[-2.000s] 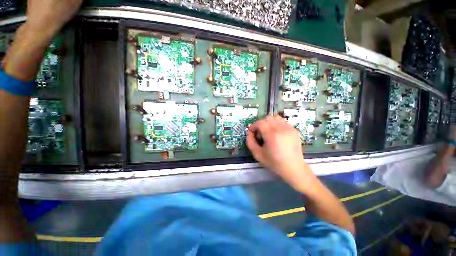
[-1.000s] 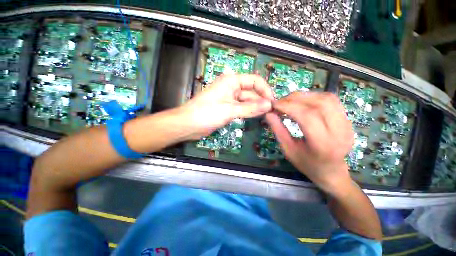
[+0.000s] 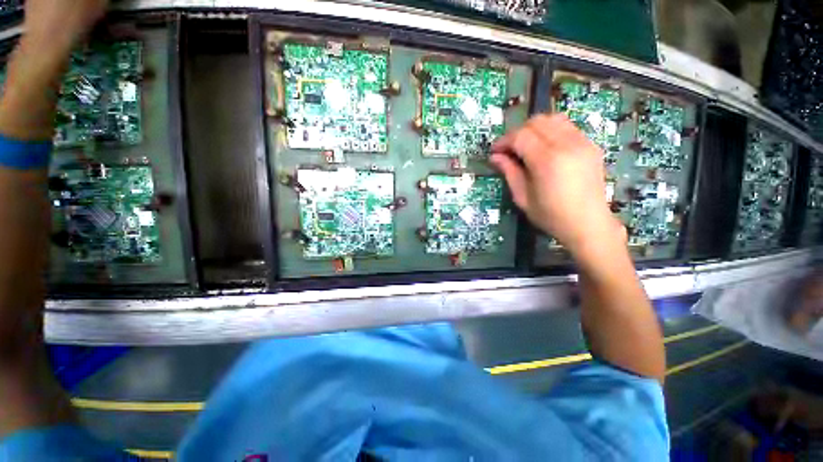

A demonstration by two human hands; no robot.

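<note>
Green circuit boards lie two by two in a grey-green carrier (image 3: 406,167) with a dark frame. My right hand (image 3: 550,171) is over the right edge of this carrier, thumb and forefinger pinched close together beside the upper right board (image 3: 464,106). Whether a small part is between the fingertips cannot be told. My left hand (image 3: 63,23) is at the top left, cut off by the picture's edge and blurred, its fingers hidden. A blue wrist strap (image 3: 24,152) is on the left wrist.
Silvery metal rails run along the near side (image 3: 361,311) and far side. More board carriers lie left and right. A dark gap (image 3: 221,153) separates two carriers. A green shelf (image 3: 600,25) with a silvery pile (image 3: 519,9) is beyond. A person's white sleeve (image 3: 762,311) shows at right.
My hands have moved apart from where they met over the boards. The left hand has gone to the upper left, the right hand stays over the carriers. The view has shifted.
</note>
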